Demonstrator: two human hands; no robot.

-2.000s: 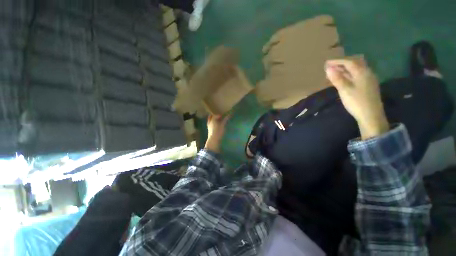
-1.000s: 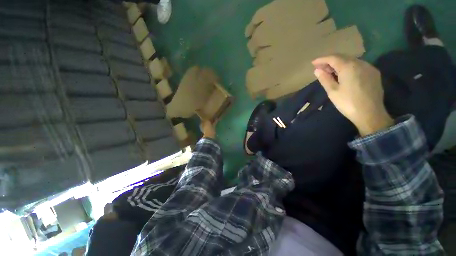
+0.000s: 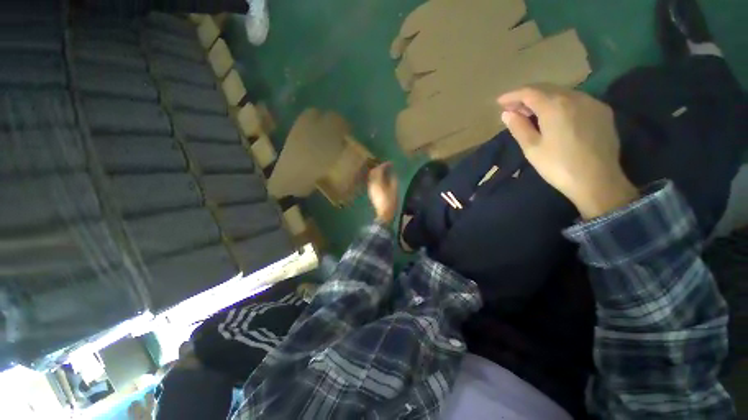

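Observation:
A tan mailer box (image 3: 343, 174) with its lid panel (image 3: 305, 152) open lies on the green floor beside the pallet. My left hand (image 3: 382, 193) is at the box's right side, blurred, with its fingers apart; it looks clear of the box and holds nothing. Several flat notched box blanks (image 3: 467, 74) lie overlapping on the floor beyond my knees. My right hand (image 3: 570, 143) hovers above my right leg, near the lower right of the blanks, fingers loosely curled, with nothing seen in it.
A pallet of dark grey film-wrapped goods (image 3: 123, 148) fills the left, with wooden blocks (image 3: 234, 86) along its edge. My dark-clad legs (image 3: 508, 221) are below the blanks. A shoe (image 3: 679, 29) is at top right. Another person's dark striped sleeve or leg (image 3: 246, 332) is at lower left.
My left hand has let go of the box and moved right, away from it. The box rests on the floor. My right hand stays raised above the leg.

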